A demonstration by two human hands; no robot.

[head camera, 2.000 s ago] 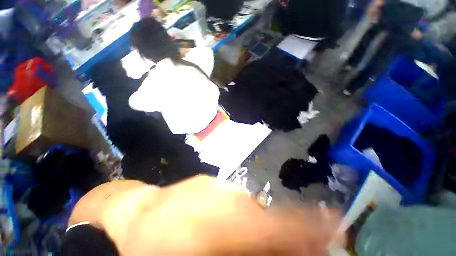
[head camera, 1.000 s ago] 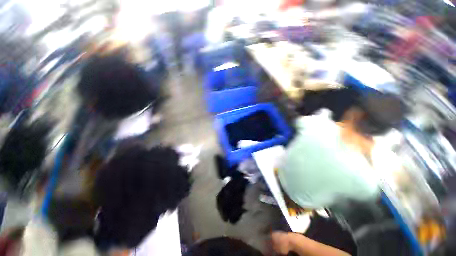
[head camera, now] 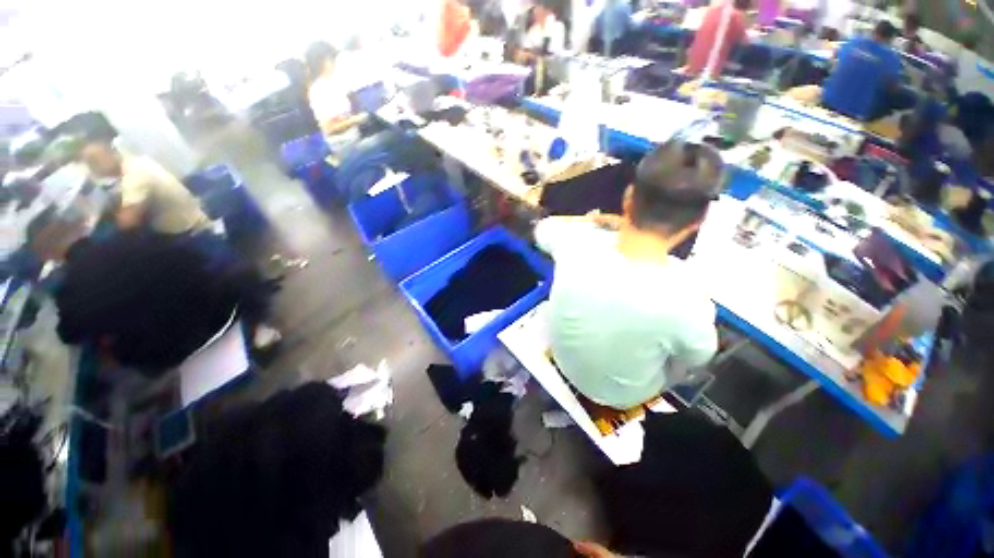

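Neither of my hands can be made out. A bit of skin shows at the bottom edge beside a dark rounded shape (head camera: 496, 538); I cannot tell whose it is. Nearest in front lie a heap of black garment pieces (head camera: 273, 469) at the lower left and a large black cloth (head camera: 681, 480) at the lower right. Black pieces (head camera: 487, 445) and white scraps (head camera: 365, 390) lie on the grey floor between them. A blue crate (head camera: 474, 354) holds black pieces and a white piece.
A person in a pale green shirt (head camera: 627, 311) sits by a white, blue-edged sewing table (head camera: 752, 294), back towards me. More blue crates (head camera: 420, 245) line the aisle (head camera: 327, 294). A person in beige (head camera: 158, 196) sits at the left behind another black heap (head camera: 147, 294). Orange cloth (head camera: 888, 376) lies on the right table.
My view has swung right and up and is sharper. The large skin-coloured shape across the bottom two seconds ago is gone. The forearm at the bottom one second ago has mostly left the picture.
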